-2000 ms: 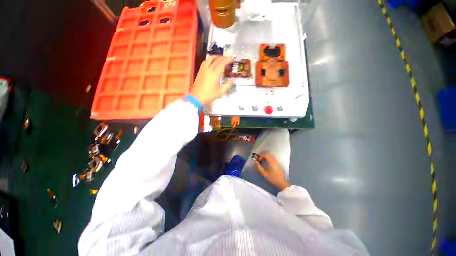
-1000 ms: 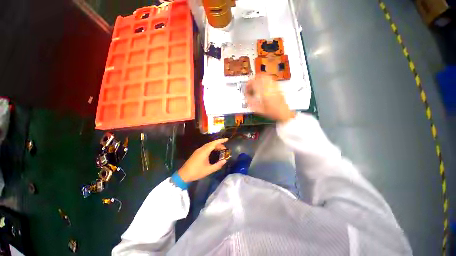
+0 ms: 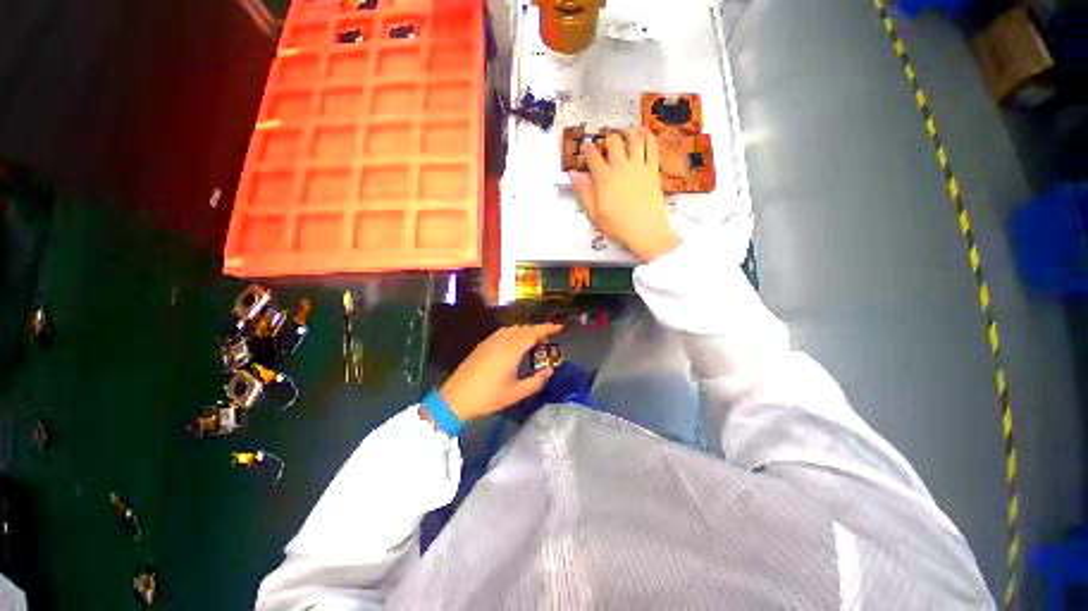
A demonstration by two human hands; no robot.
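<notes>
My left hand [image 3: 495, 372], with a blue wrist strap [image 3: 443, 412], holds a small camera module [image 3: 548, 357] between thumb and fingers, below the machine's front edge. My right hand [image 3: 628, 195] reaches over the white machine [image 3: 537, 224], its fingertips at the left brown-orange fixture nest [image 3: 573, 149]. The fingers partly cover this nest and a small dark and silver part in it; whether they grip that part cannot be told. The right fixture nest [image 3: 685, 177] has dark cutouts and is partly hidden by the hand. Another nest piece [image 3: 673, 112] lies just behind it.
An orange-red blister tray [image 3: 351, 150] stands left of the machine, with a few parts in its far pockets. A pile of modules [image 3: 253, 353] and tweezers [image 3: 351, 340] lie on the green mat [image 3: 346, 460]. A brass-coloured cylinder [image 3: 568, 24] stands at the machine's back.
My right hand has moved from the machine's front area to the left nest, where a part now shows. My left hand first left that nest, then stayed low with a module.
</notes>
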